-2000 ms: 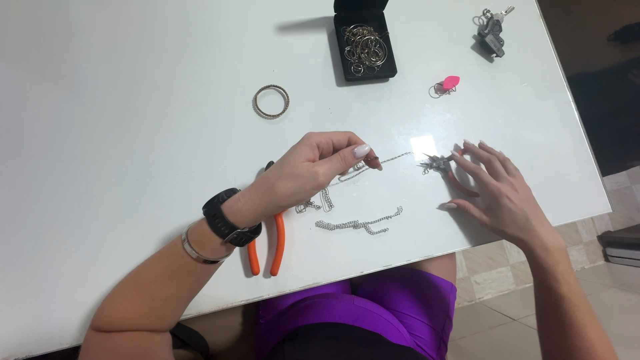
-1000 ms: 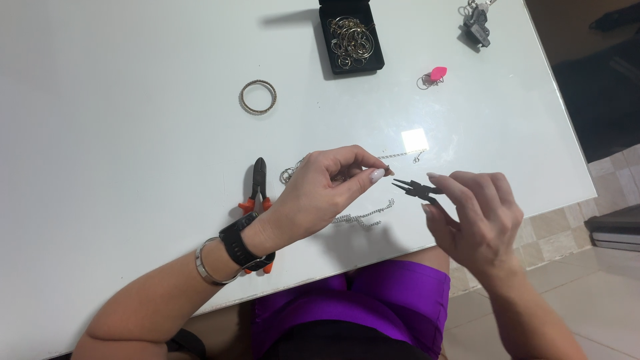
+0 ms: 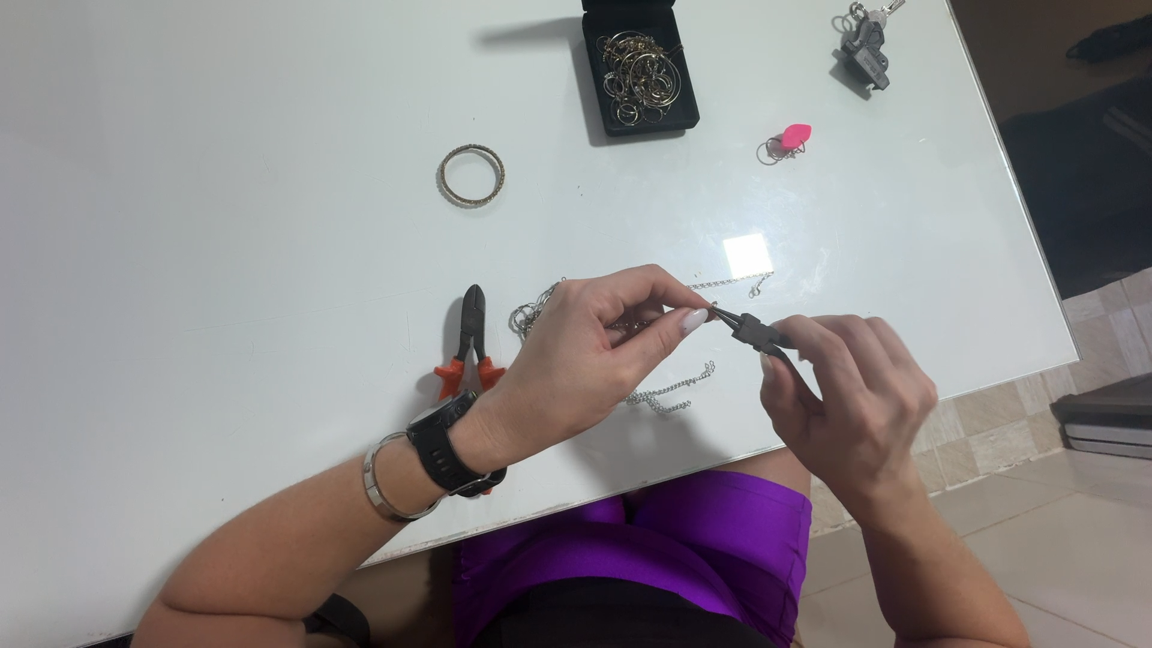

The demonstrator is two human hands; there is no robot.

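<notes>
My left hand pinches a tiny metal piece between thumb and index finger; its exact kind is too small to tell. My right hand grips small dark fine-nosed pliers, whose tips touch or nearly touch that piece. Beneath and beside my left hand lie silver chains: a tangled one is partly covered, a thin chain with a clasp stretches to the right, and loose lengths lie nearer the table's front edge. Cutting pliers with orange handles rest left of my hand, partly hidden by my wrist.
On the white glossy table, a black box of jewelry stands at the back. A bangle, a pink tag with rings and a grey object with a metal clasp also lie there. The table's edge runs along the right.
My right hand has lifted the dark pliers off the table and brought their tips to my left fingertips. My left hand keeps its pinch. The view has shifted slightly.
</notes>
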